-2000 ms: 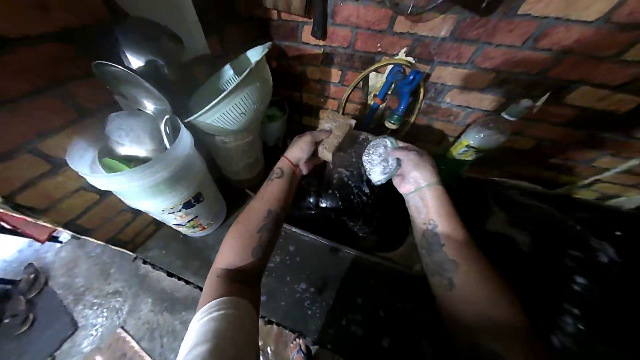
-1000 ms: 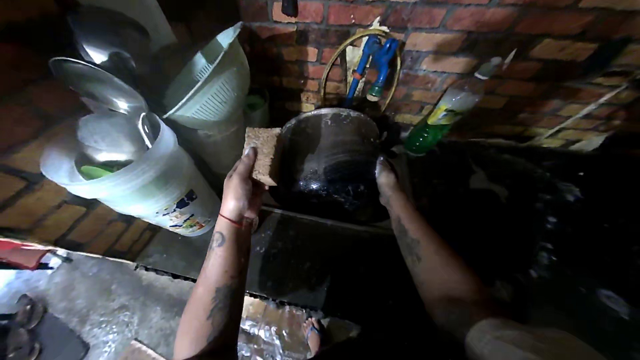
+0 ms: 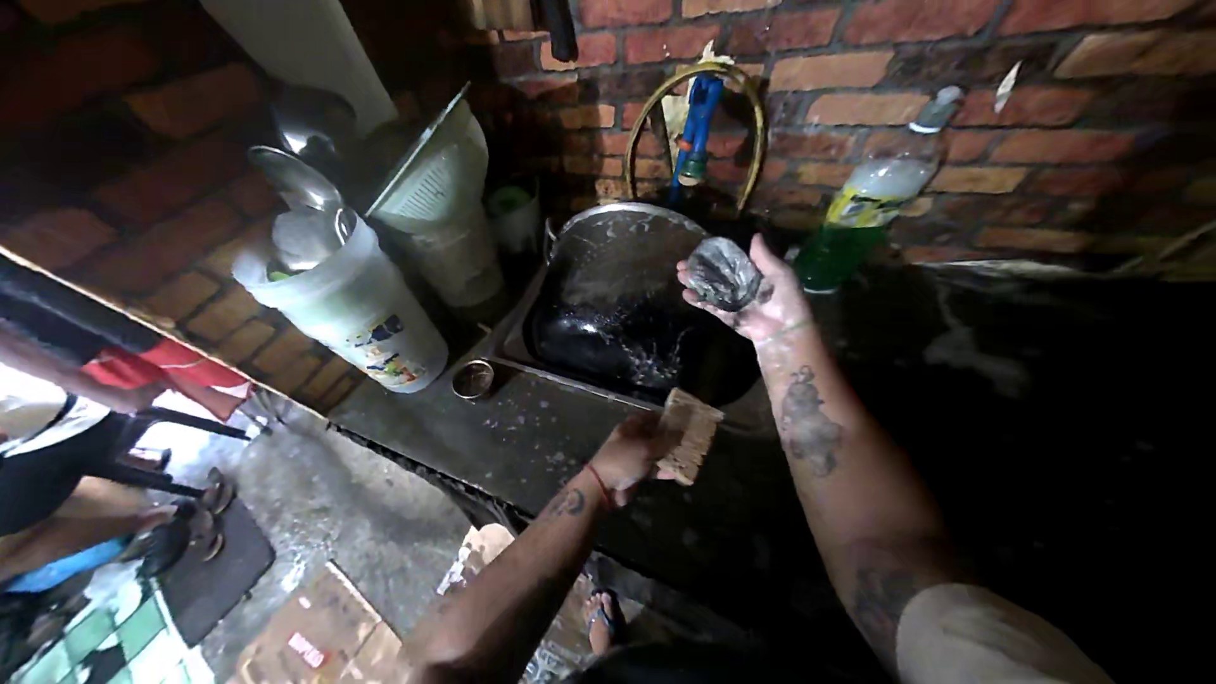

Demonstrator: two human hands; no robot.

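Note:
My left hand [image 3: 636, 456] grips a tan scrubbing sponge [image 3: 691, 435] in front of the sink. Over the sink's right side, my right hand [image 3: 760, 294] is turned palm up and holds a wet grey scouring pad [image 3: 724, 274], with suds on the fingers. A large dark metal pot [image 3: 608, 313] rests tilted in the sink [image 3: 532, 366], its rounded side wet and shiny. Neither hand visibly touches the pot.
A white plastic bucket [image 3: 380, 318] with metal utensils and a pale green colander [image 3: 432, 176] stand left. A small round lid [image 3: 473, 379] lies on the counter. Behind are a blue tap [image 3: 698, 119], a looped hose [image 3: 630, 142] and a green soap bottle [image 3: 855, 223]. A person sits far left.
Both hands have come away from the pot. My left hand, with the sponge, has moved toward the counter's front edge. My right palm has turned up, showing the scouring pad.

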